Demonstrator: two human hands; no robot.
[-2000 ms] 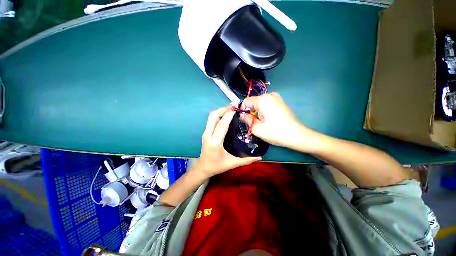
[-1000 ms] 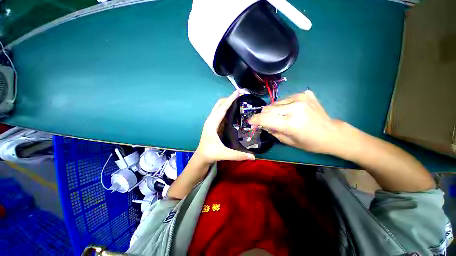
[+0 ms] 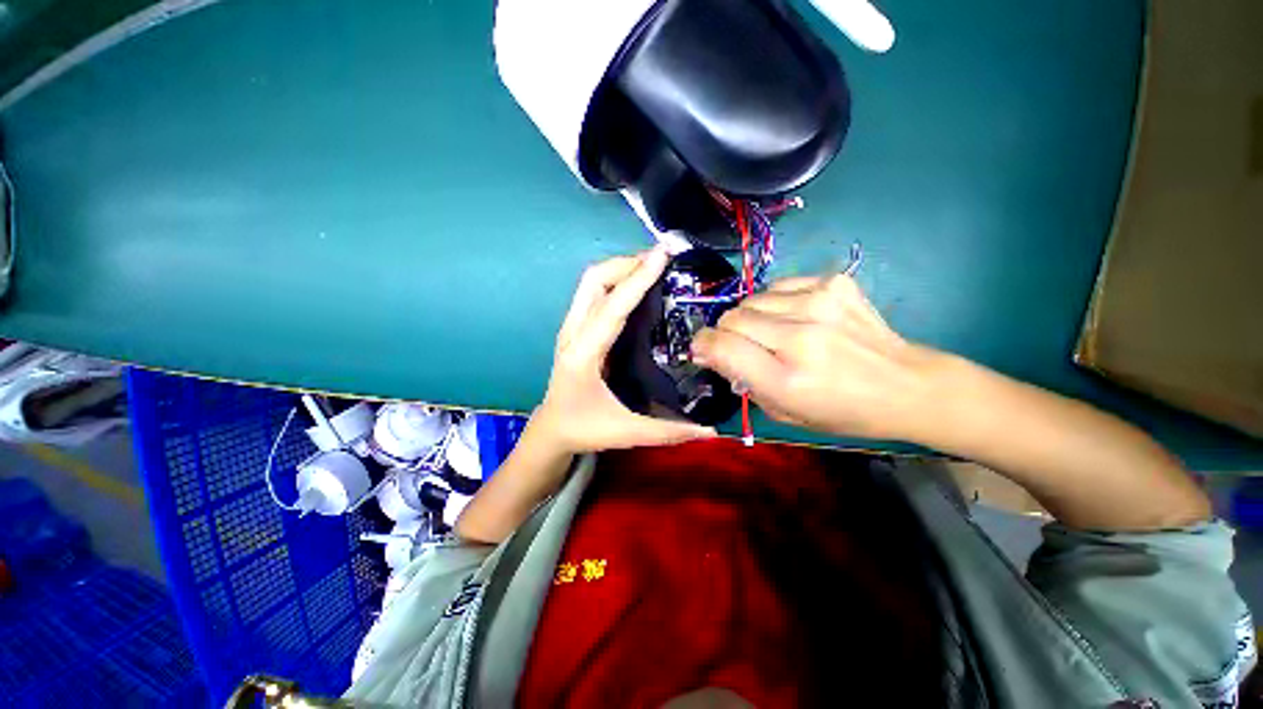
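My left hand (image 3: 596, 367) grips the rim of the round black lens module shell (image 3: 634, 363) at the bench's near edge. Its open side faces up and shows the circuit board (image 3: 677, 333). My right hand (image 3: 803, 346) has its fingertips pinched inside the shell at the board; what they pinch is hidden. A thin metal tip (image 3: 852, 258) sticks up behind the right fingers. The white camera housing (image 3: 547, 69) with its glossy black inner cover (image 3: 748, 97) lies just beyond. Coloured wires run from it to the shell, and a red lead (image 3: 748, 263) passes under my right fingers.
The green bench (image 3: 319, 236) spans the view. A cardboard box (image 3: 1191, 208) stands at the right. A blue plastic crate (image 3: 249, 485) with several white camera parts (image 3: 333, 481) is below the bench at left. A white antenna (image 3: 859, 21) sticks out at the top.
My right hand has gone from the wires near the shell's far rim to the board inside. The red lead now hangs over the shell's right side. The shell's open side shows more.
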